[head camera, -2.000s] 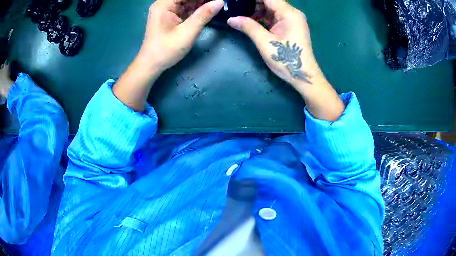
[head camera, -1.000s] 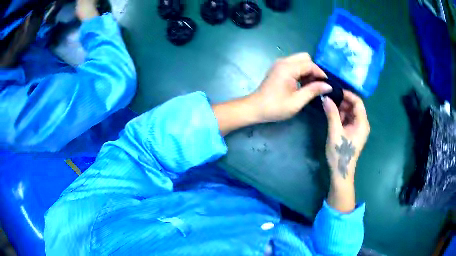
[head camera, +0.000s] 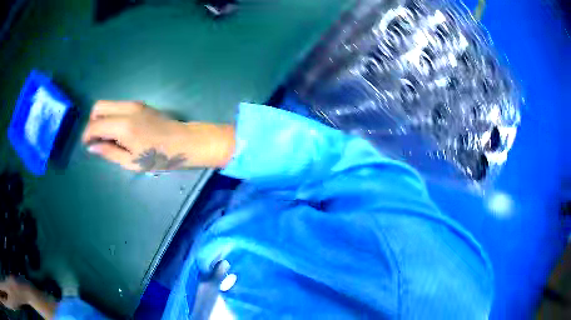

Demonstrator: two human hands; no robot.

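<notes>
My right hand (head camera: 119,134), with a tattoo at the wrist, is over the bench at the left, its fingers curled beside the blue bin (head camera: 15,134) of white pieces. No part shows in it; its palm is hidden. A hand at the bottom left corner, seemingly my left hand (head camera: 19,294), is small, blurred and partly cut off; what it holds cannot be told. It is just below a blurred dark cluster of black units (head camera: 19,231) at the left edge. The round black housing does not show clearly in either hand.
A large clear bag (head camera: 432,75) with rows of round dark pieces is at the upper right, beyond the bench edge, over blue floor (head camera: 532,219). The dark green bench mat (head camera: 206,69) reaches across the upper left. A small dark shiny thing (head camera: 219,7) is at the top.
The view has swung right and tilted, bringing in the large bag. My hands, together on a black housing earlier, are now apart. The neighbour's sleeve has left the clear view.
</notes>
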